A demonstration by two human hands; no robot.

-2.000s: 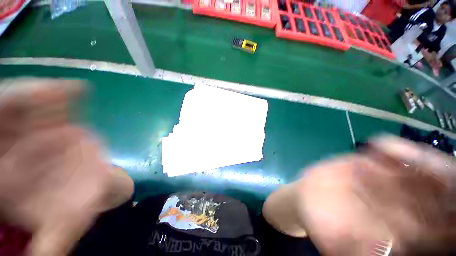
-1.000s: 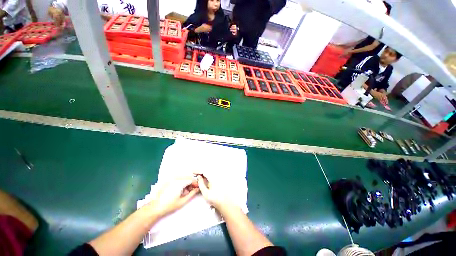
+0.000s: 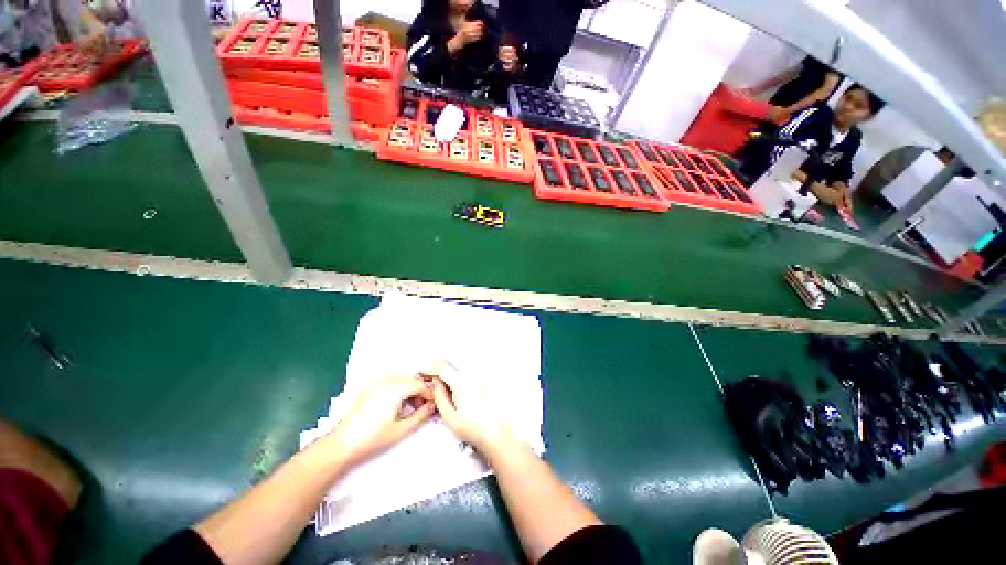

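A stack of large white sheets (image 3: 502, 342) lies on the green bench in front of me, partly glared out. My left hand (image 3: 381, 411) and my right hand (image 3: 469, 408) are bare and meet over the middle of the stack, fingertips together. The fingers are curled in, and glare washes out part of them. Whether something small is between the fingertips cannot be told.
A pale rail (image 3: 596, 307) runs behind the sheets. Beyond it lie a yellow-and-black device (image 3: 481, 215), red phone trays (image 3: 596, 173) and phone units (image 3: 805, 285). A grey post (image 3: 226, 155) stands left. Black small parts (image 3: 871, 408) and a cream fan (image 3: 789, 545) are at right. Co-workers sit opposite.
Two seconds ago both hands were blurred and wide apart at the sides. One second ago they were together over the sheets, and they remain there. The view has tilted slightly down since then.
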